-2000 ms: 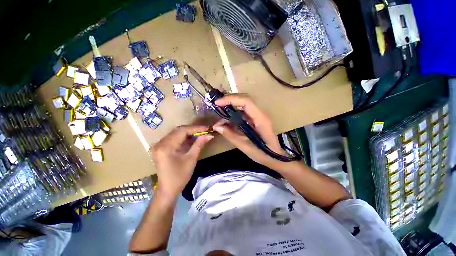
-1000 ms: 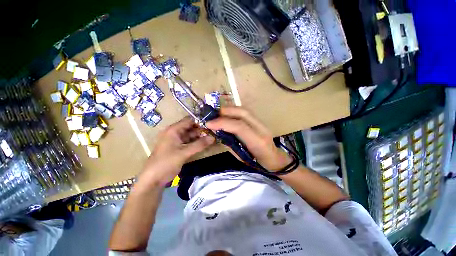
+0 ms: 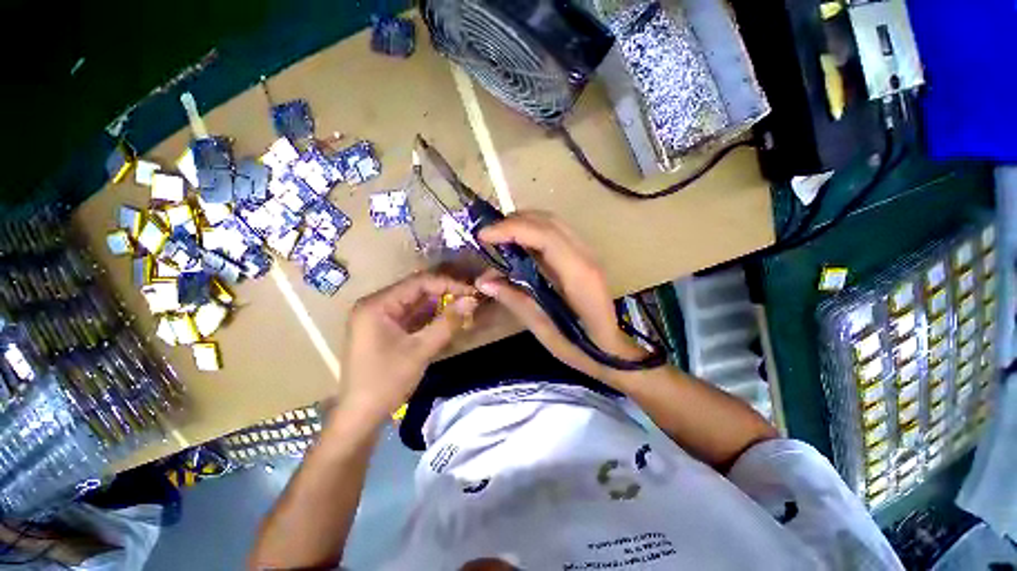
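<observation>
My left hand (image 3: 390, 335) holds a small yellow-edged battery cell (image 3: 451, 301) between thumb and fingers; the fingers hide most of it. My right hand (image 3: 558, 279) holds a black soldering iron (image 3: 486, 214), its metal tip pointing up and left, with tweezers (image 3: 438, 192) beside it. The right fingertips meet the left hand at the cell. Two blue circuit boards lie just past the hands: one (image 3: 389, 209) left of the tweezers, one (image 3: 455, 230) partly behind the tools. A loose pile of cells (image 3: 170, 187) and blue boards (image 3: 326, 277) lies at the left.
A black fan (image 3: 507, 56) and a grey box of silver bits (image 3: 742, 116) stand at the back. Clear stacked trays (image 3: 95, 323) are at the left end. A tray of cells (image 3: 914, 368) is at the right, with a blue bin (image 3: 970, 84) behind. A person's sleeve (image 3: 112, 530) shows lower left.
Compared with one second ago, the iron and tweezers have swung from the pile's edge to point more upright. The left fingers have shifted, and yellow now shows between them. The view has shifted slightly.
</observation>
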